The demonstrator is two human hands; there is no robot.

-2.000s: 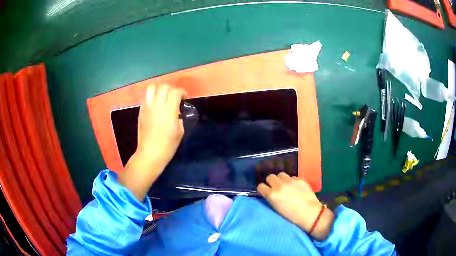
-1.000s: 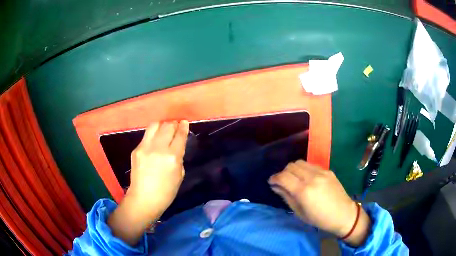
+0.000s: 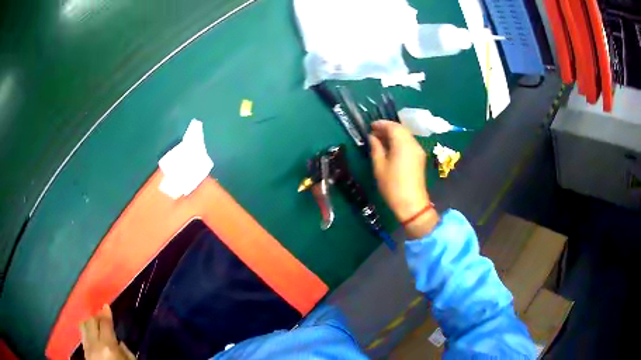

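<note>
The glossy black display panel lies in the orange-red foam tray at the lower left. My left hand is at the panel's left part near the tray edge, cut off by the picture's bottom; what its fingers hold cannot be told. My right hand is at the thin dark pen-like tools on the green bench, its fingertips touching or just over them; a grip cannot be made out. A crumpled white wipe lies on the tray's upper corner.
The black corded hand tool lies left of my right hand. A yellow tab, a whitish plastic bag, white bottles, a yellow-white scrap and a blue bin lie beyond. Cardboard boxes are below the bench edge.
The view has swung right. My right hand has left the panel and reached over to the pen-like tools. My left hand is still at the panel's left part.
</note>
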